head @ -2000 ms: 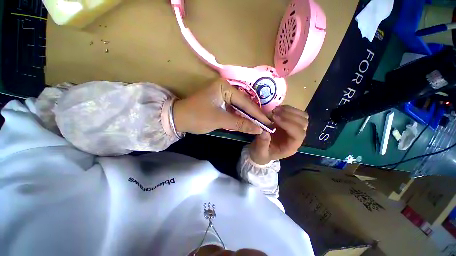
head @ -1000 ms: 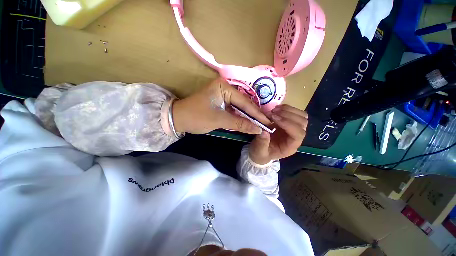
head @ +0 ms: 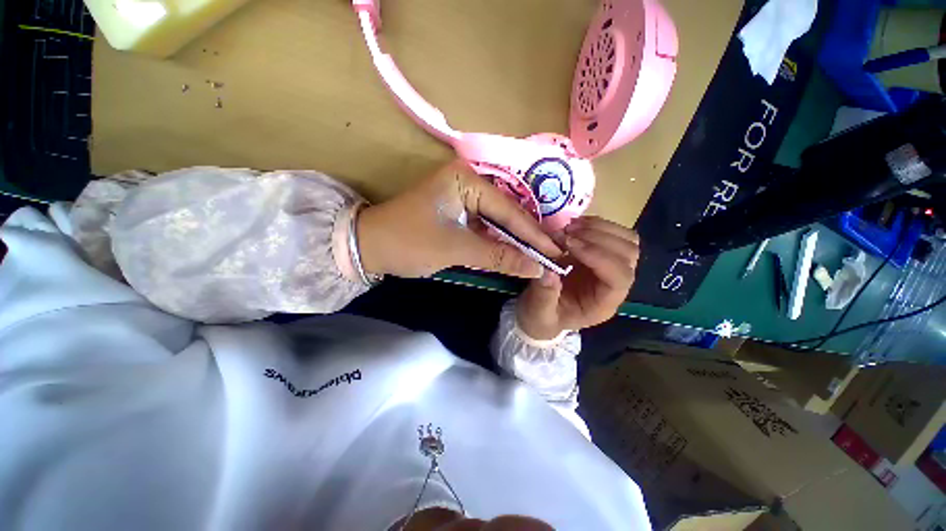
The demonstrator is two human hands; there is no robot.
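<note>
An earcup cover [head: 539, 257], seen edge-on as a thin disc with a white-pink rim and dark underside, is held between my hands. My left hand [head: 446, 223] grips it from the left, fingers over it. My right hand [head: 586, 272] pinches its right end between thumb and fingers. The cover's faces are mostly hidden. Just beyond my hands lie pink headphones [head: 405, 95], with an open earcup housing [head: 552, 187] showing a silver-and-dark round centre. A perforated pink earcup [head: 622, 78] lies further back.
Brown cardboard [head: 270, 114] lies under the work, with a pale yellow block [head: 166, 21] at back left and tiny bits near it. A black mat [head: 716, 187], dark arm-like object [head: 819, 182], white stick [head: 802, 275] and blue tray [head: 861, 62] are right. Cardboard boxes [head: 705, 425] stand lower right.
</note>
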